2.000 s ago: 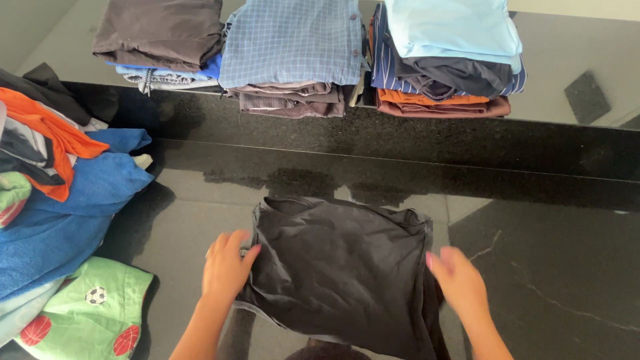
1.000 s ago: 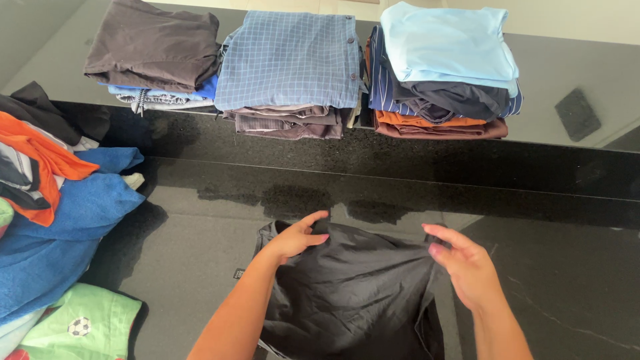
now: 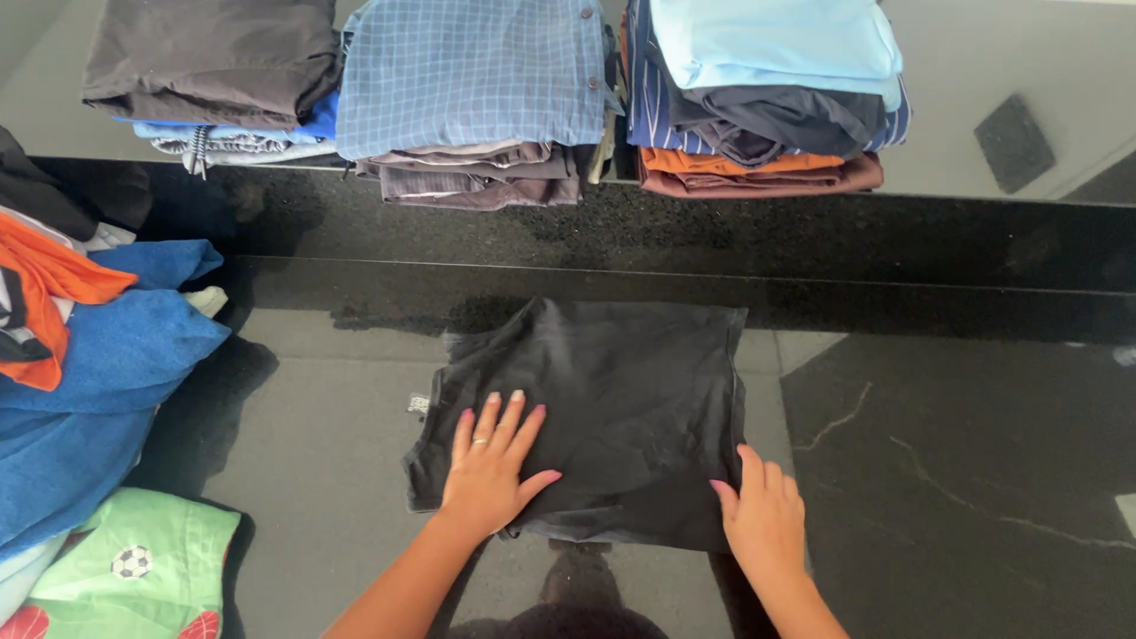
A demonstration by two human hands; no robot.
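A black garment [image 3: 621, 399] lies folded and nearly flat on the glossy dark stone surface, with a small pale label at its left edge. My left hand [image 3: 493, 470] rests palm down on its left part, fingers spread, a ring on one finger. At the garment's lower right edge, my right hand [image 3: 763, 506] has its thumb on top and its fingers along the side, pinching the cloth.
Along the raised ledge [image 3: 950, 53] stand folded stacks: brown shorts [image 3: 213, 62] on one, a blue checked shirt [image 3: 470, 75] on another, a light blue garment [image 3: 777, 40] on the third. Loose blue cloth [image 3: 106, 373], orange cloth and green ball-print fabric [image 3: 151, 559] heap at left.
One second ago both hands held up the black garment's far edge; now it lies flatter and more compact. My left hand has moved nearer me onto the cloth, my right to its lower right edge.
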